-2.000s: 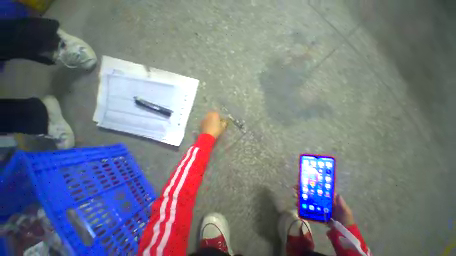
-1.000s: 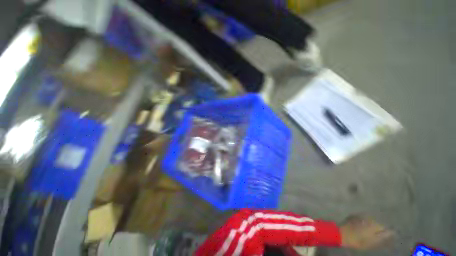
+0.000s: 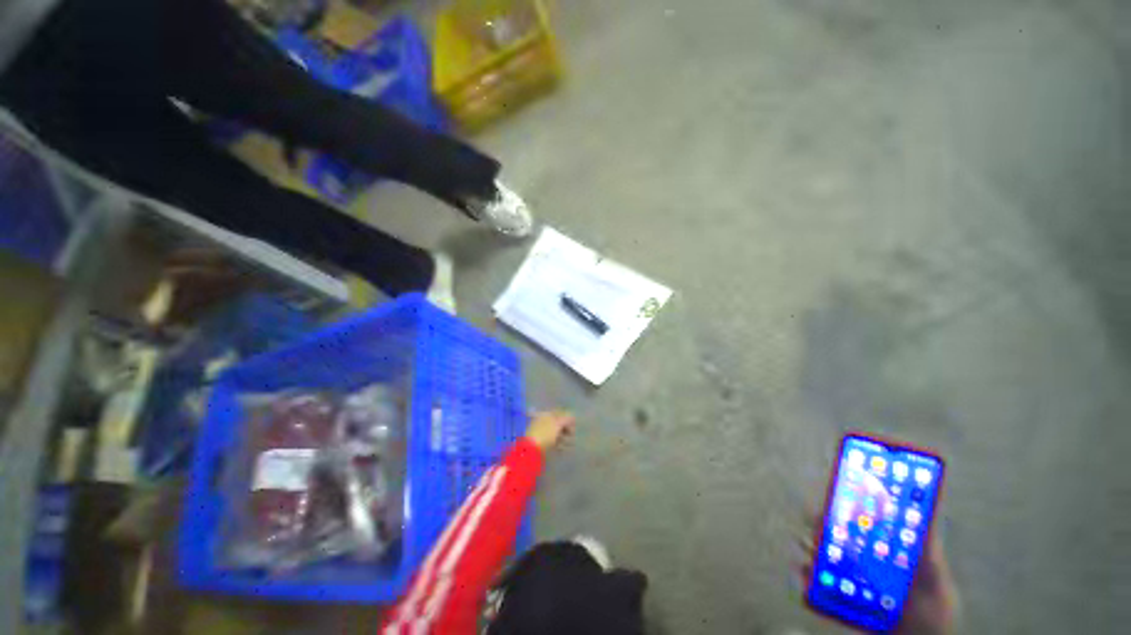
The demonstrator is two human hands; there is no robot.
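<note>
The smartphone [image 3: 876, 531], red-edged with its screen lit with icons, is at the lower right. My right hand [image 3: 939, 598] holds it from its right side. My left hand [image 3: 551, 429], in a red striped sleeve, is small and blurred beside the blue crate's right side; its fingers look bent, and whether it holds anything cannot be told. White sheets [image 3: 540, 275] lie stacked on the floor ahead of it, with a dark pen [image 3: 584, 314] on top. The blue perforated crate [image 3: 469, 385] holds clear bags [image 3: 288, 515] with dark red contents and a white label.
A person in black trousers [image 3: 360, 139] and pale shoes [image 3: 505, 211] stands beyond the crate, one shoe close to the sheets. A yellow crate [image 3: 499, 82] and blue crates are at the top. Shelving with cartons and mixed parts runs along the left. My dark-clothed knee is at the bottom.
The view swung left, then partly back, so the crate and shelving now show more than at first. My left hand is now by the crate. The phone is fully in view again, still in my right hand.
</note>
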